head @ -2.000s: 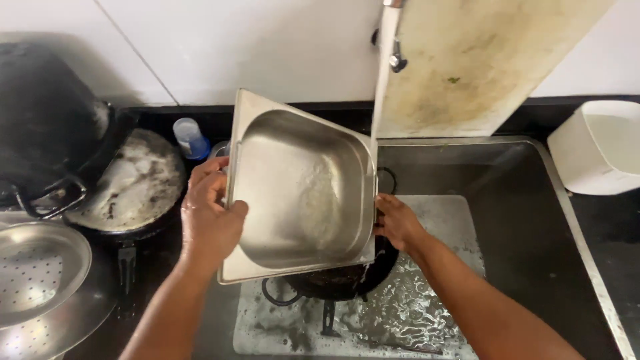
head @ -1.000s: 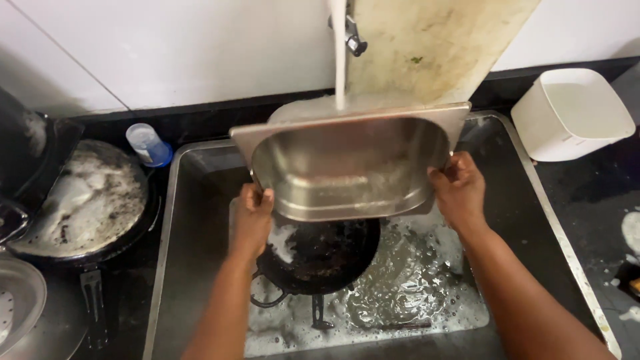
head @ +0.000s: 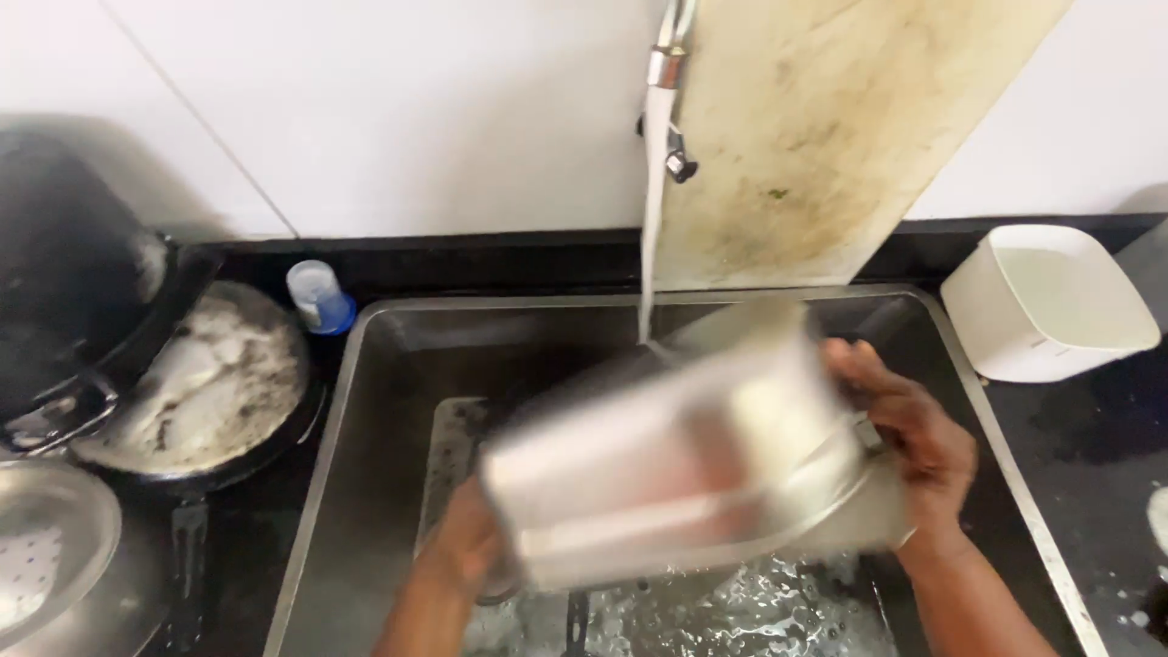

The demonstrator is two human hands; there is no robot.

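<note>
Both hands hold a stainless steel pan (head: 639, 484), blurred by motion and tilted over the sink (head: 342, 438). My left hand (head: 465, 538) grips its left end, with the fingers partly hidden. At the other end, my right hand (head: 912, 429) is closed on the rim. A stream of water (head: 652, 210) falls from the tap (head: 668, 68) just behind the pan. Below, soapy water (head: 748, 611) covers part of the sink floor, and a dark handle (head: 577, 620) pokes out from under the pan.
On the left stand a large dark pot (head: 64, 265), a foamy pan (head: 219, 392) and a steel colander (head: 55, 547). A clear cup with a blue base (head: 321, 297) is near the sink's back left corner. A white plastic container (head: 1049, 306) stands at the right.
The steel pan has gone from level under the tap to a steep tilt in front of the stream. Both hands have turned with it, and it now hides the dark pan seen earlier in the sink.
</note>
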